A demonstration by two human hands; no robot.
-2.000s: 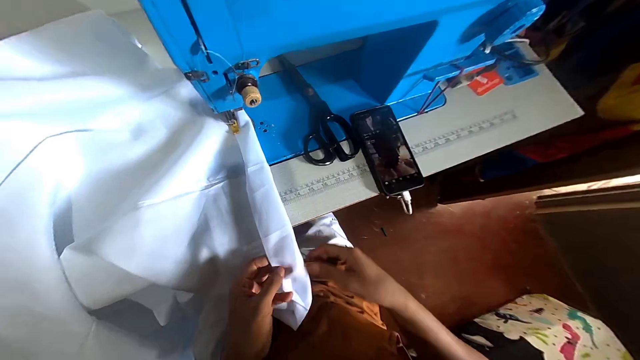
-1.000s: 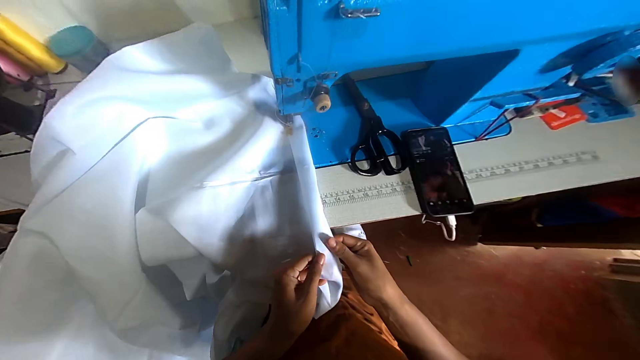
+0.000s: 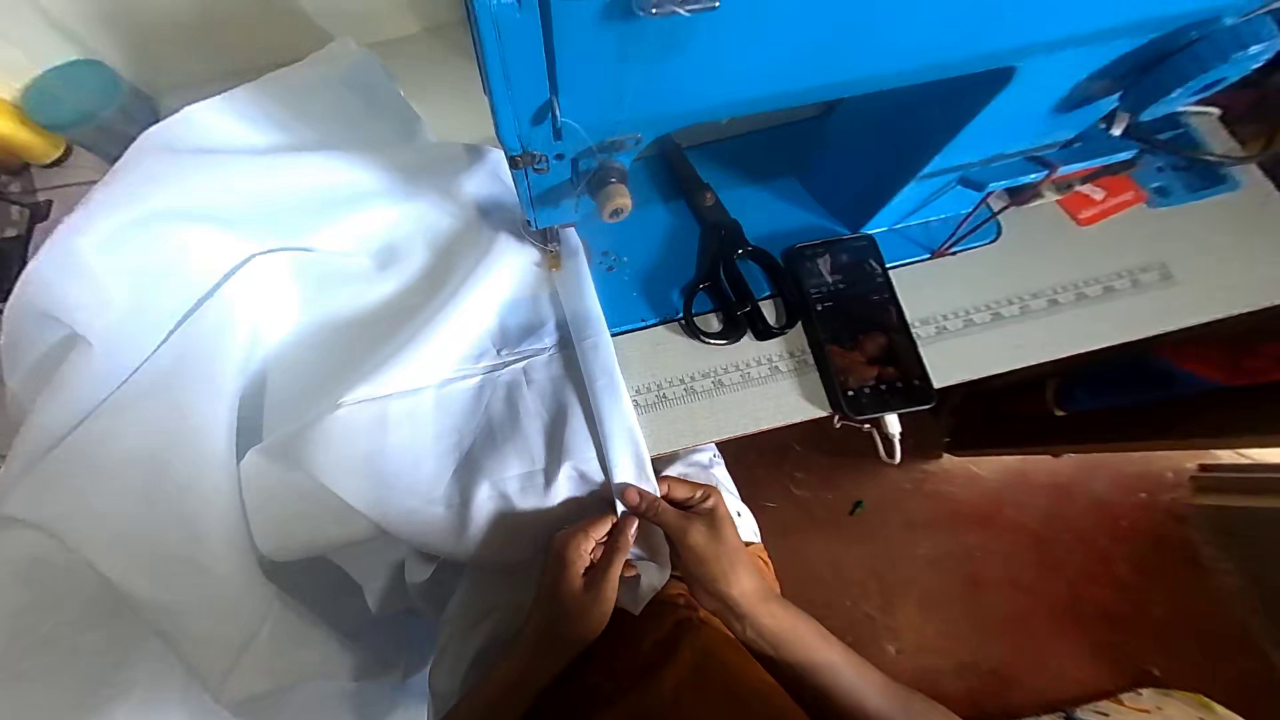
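White fabric (image 3: 400, 400) spreads across the left of the view, its folded edge strip (image 3: 605, 390) running from the presser foot (image 3: 553, 255) of a blue sewing machine (image 3: 740, 60) down to my hands. My left hand (image 3: 585, 575) pinches the strip's lower part between thumb and fingers. Just to its right, my right hand (image 3: 700, 535) grips the same folded edge, thumb on top. The two hands are close together, below the table edge. Black-handled scissors (image 3: 725, 260) lie on the machine bed, handles towards me.
A smartphone (image 3: 860, 325) with a white cable (image 3: 888, 440) lies over a clear ruler (image 3: 1040, 300) on the table. Further right is a red object (image 3: 1100, 198). Thread cones, one yellow (image 3: 30, 135), and a teal-topped container (image 3: 85, 105) stand at the upper left.
Both hands stay at the lower end of the strip; the right hand's thumb now lies over the fold, near the left hand's fingertips. The view has shifted since the earliest frame.
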